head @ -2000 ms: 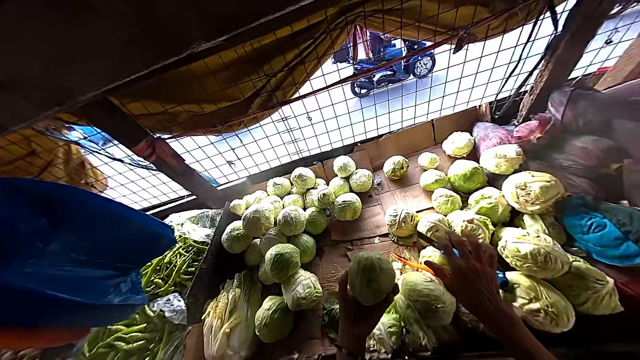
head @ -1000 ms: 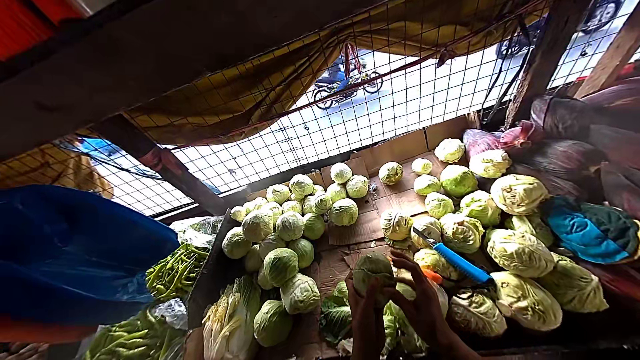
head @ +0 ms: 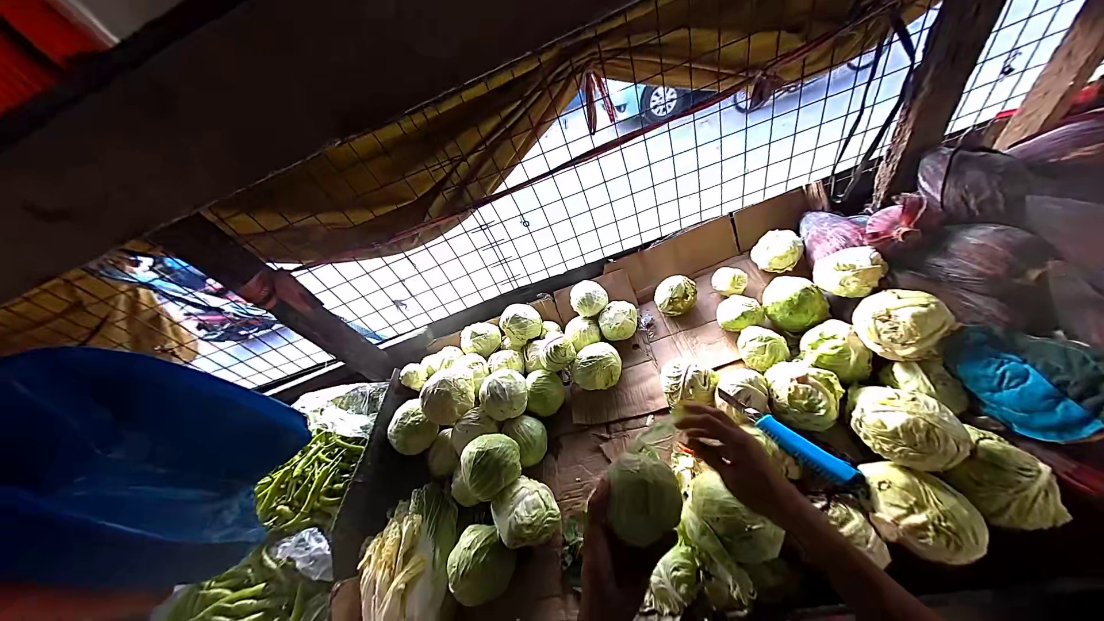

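Note:
My left hand (head: 608,552) is closed around a round green cabbage (head: 644,498) at the bottom centre. Just above and to the right is my right hand (head: 723,440), its fingers spread near a pale, thin leaf piece (head: 655,434); whether the fingers pinch that piece is unclear. A knife with a blue handle (head: 809,450) lies on the cabbages right of my right hand, its blade pointing up and left. Loose leaves and another cabbage (head: 733,517) lie below my right forearm. Both hands are partly in shadow.
Cabbages are heaped at left (head: 503,394) and right (head: 910,429) on cardboard (head: 617,392). Green chillies (head: 310,479) and a blue plastic sheet (head: 129,466) lie at left, a napa cabbage (head: 405,561) at the bottom. Wire mesh (head: 517,228) closes the far side; dark bags (head: 983,259) sit at right.
Two seconds ago my right hand was over the cabbages at right; one second ago both hands were together on the cabbage. Now my right hand has come away from it, up and right.

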